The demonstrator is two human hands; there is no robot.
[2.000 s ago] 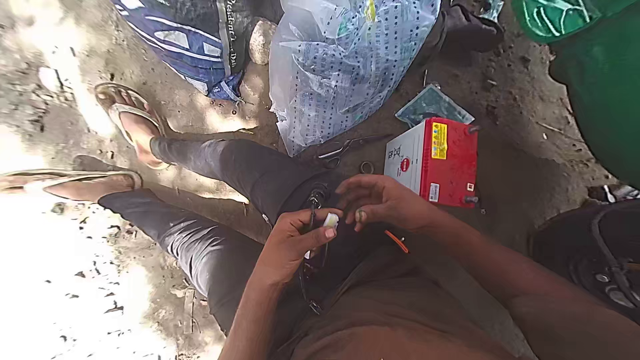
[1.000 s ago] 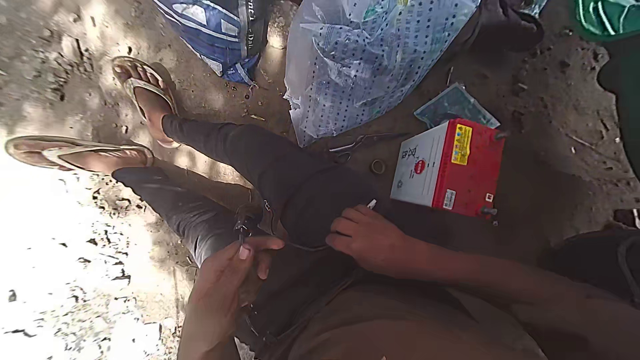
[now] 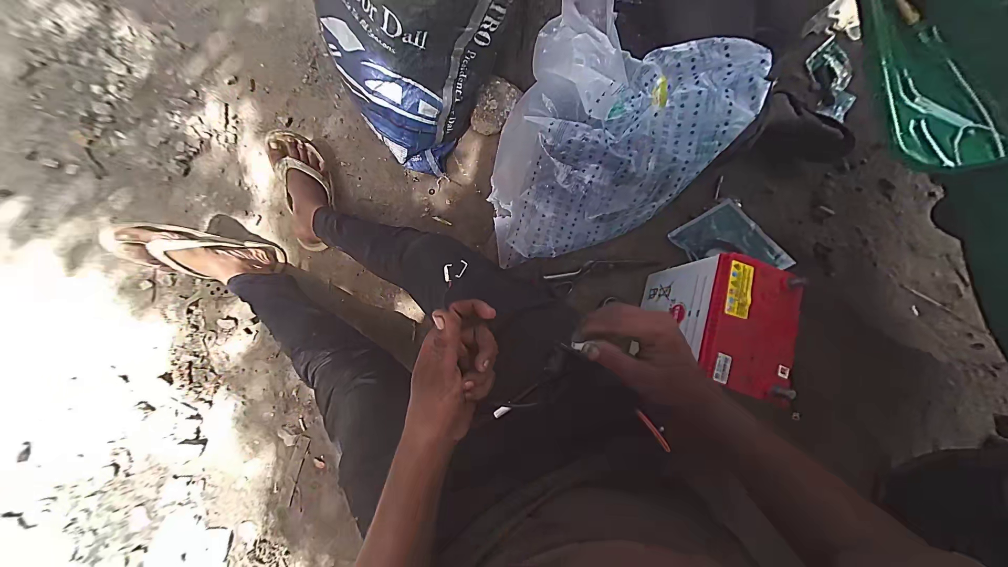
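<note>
My left hand (image 3: 457,362) is raised over my lap with its fingers partly curled; whether a thin wire lies between them is unclear. Just beyond its fingertips is a small white piece (image 3: 449,272), seen against my dark trousers. My right hand (image 3: 642,346) pinches a small white part (image 3: 581,346) between thumb and finger, and thin dark wire seems to run from it. Between the hands, a white wire end (image 3: 502,411) shows at a thin dark wire (image 3: 529,391). A thin orange strip (image 3: 654,431) lies below my right wrist.
A red and white battery (image 3: 752,327) sits on the dirt to the right, near a clear plastic packet (image 3: 732,234). Beyond are a dotted plastic bag (image 3: 622,157), a stone (image 3: 496,106) and a printed sack (image 3: 409,94). Pliers-like handles (image 3: 587,269) lie near my knee.
My left hand has moved nearer my right hand than it was one second ago. The orange strip, not seen one second ago, shows again by my right wrist.
</note>
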